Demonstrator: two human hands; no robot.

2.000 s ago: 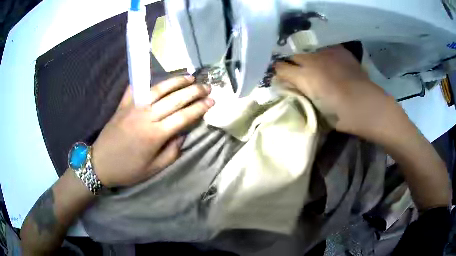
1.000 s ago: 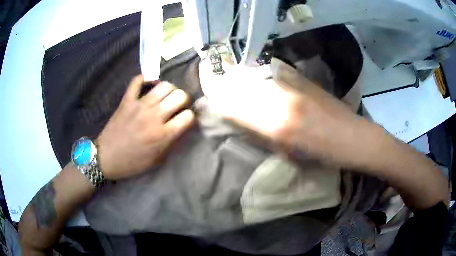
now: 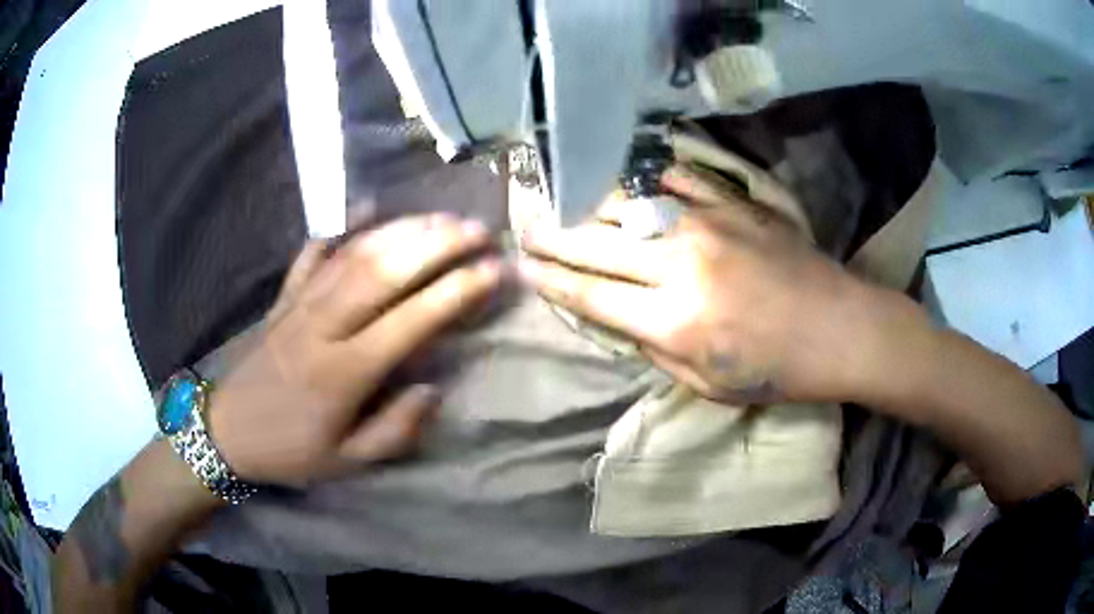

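Observation:
My left hand lies spread on the grey-taupe panel, its fingertips just left of the presser foot. My right hand presses on the cloth just right of and below the foot, fingers pointing left. A beige panel comes out from under the right hand and lies on the grey cloth. The dark brown panel lies to the left and also shows right of the needle area. The needle itself cannot be made out. Both hands are slightly blurred.
The sewing machine head stands over the cloth, with a cream ribbed knob at right. A long white strip hangs left of the needle area. The white table shows at left. Cloth hangs toward my lap.
Both hands have moved to the cloth before the foot; my left fingers have straightened from a curl. The pale yellow-green patch beside the white strip no longer shows. More dark brown cloth shows at right.

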